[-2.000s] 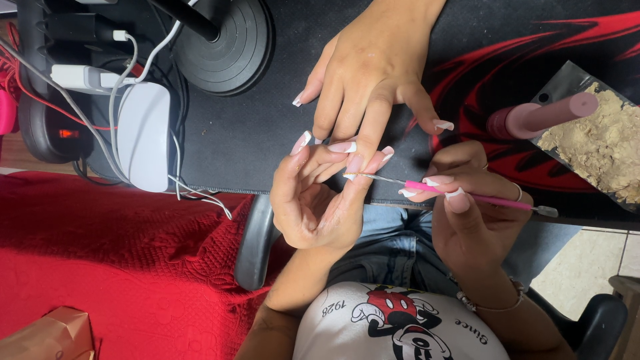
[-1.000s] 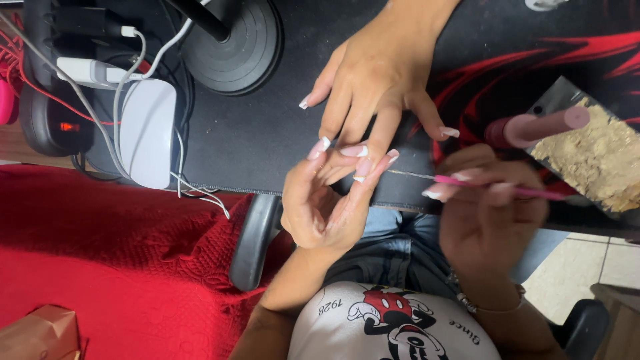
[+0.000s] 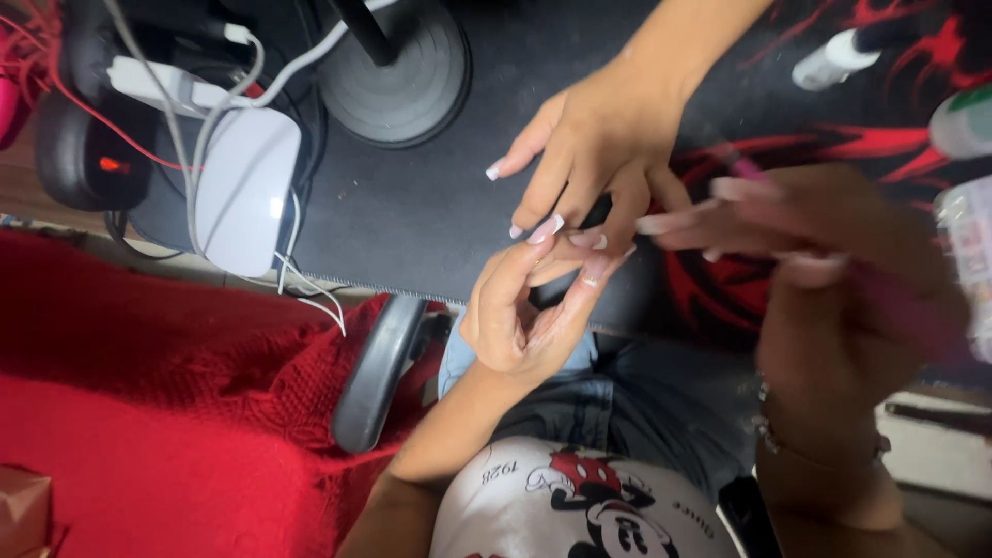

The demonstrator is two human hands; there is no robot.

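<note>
My left hand (image 3: 527,310) is under the fingertips of another person's hand (image 3: 612,147), which reaches in from the top over the dark mat. Its thumb and fingers, with white-tipped nails, hold one of that person's fingers. To the right, my right hand (image 3: 837,271) is blurred and closed around a thin pink-handled brush (image 3: 748,169). The brush end points up and left, apart from the held finger. Most of its handle is blurred or behind my fingers.
A round black stand base (image 3: 395,85), a white rounded device (image 3: 248,186) and tangled cables lie at left. A small white bottle (image 3: 829,66), a green-and-white container (image 3: 965,124) and a clear container (image 3: 969,248) stand at right. A chair armrest (image 3: 380,372) is below the mat's edge.
My right hand has moved the brush away from the held finger, where its tip was earlier. My left hand keeps its hold. The view has shifted, bringing the bottle and containers at right into sight.
</note>
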